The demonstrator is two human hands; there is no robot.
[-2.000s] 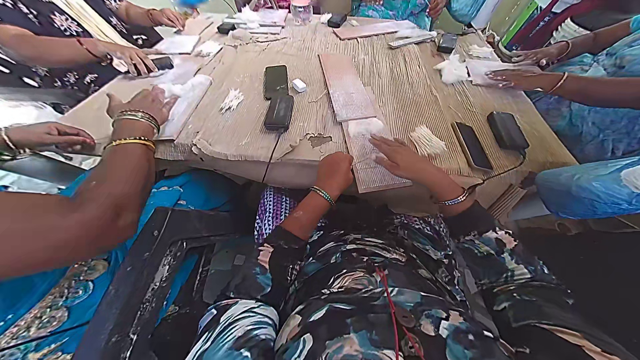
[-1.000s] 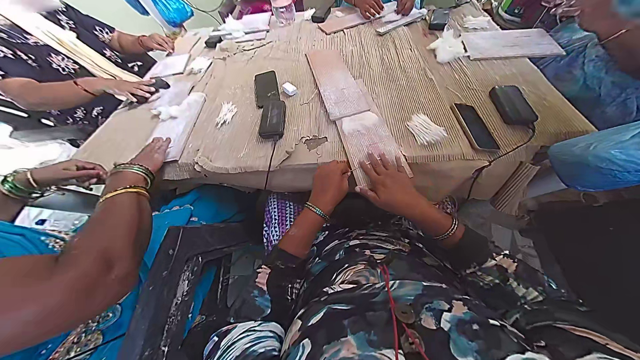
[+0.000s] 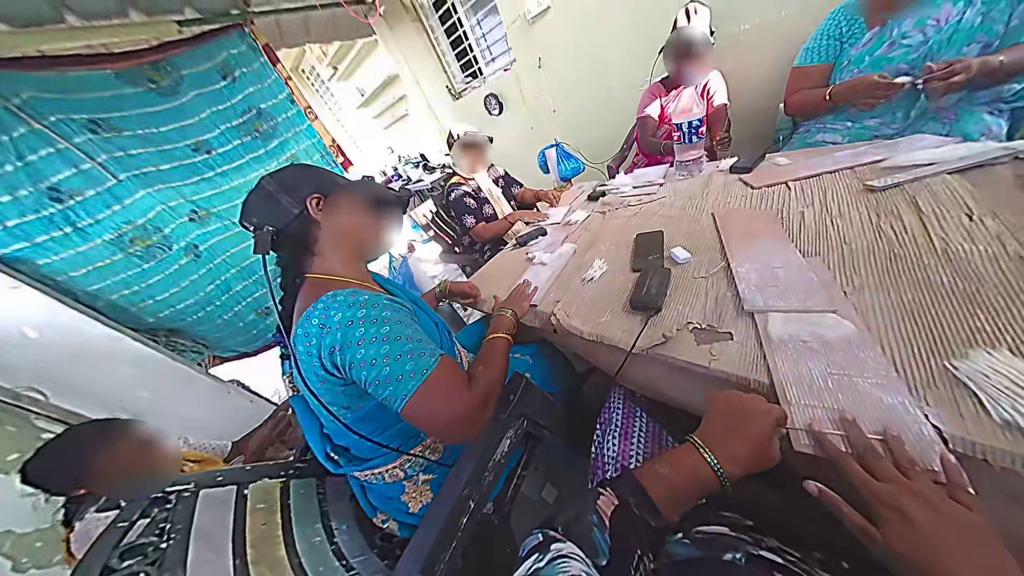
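At the table edge, my left hand (image 3: 744,432) is closed in a fist, with one end of a thin stick or strand (image 3: 836,433) at its fingers. My right hand (image 3: 904,488) lies palm down with fingers spread over the strand and the near end of a pale, ridged board (image 3: 848,376). White cotton fluff (image 3: 808,324) rests on the upper part of that board. Beyond it lies a pinkish board (image 3: 768,268), meeting or overlapping the pale one. A pile of thin white cotton wicks (image 3: 996,384) is to the right.
Corrugated cardboard (image 3: 904,240), torn in places, covers the table. Left of the boards lie a phone (image 3: 647,250), a black device (image 3: 650,289) with a cable, and a small white case (image 3: 680,254). A co-worker (image 3: 384,344) sits close on the left; others sit around the table.
The view has swung strongly left and up, now showing the room and co-workers. My hands remain at the near end of the pale board, the right one with its fingers more spread.
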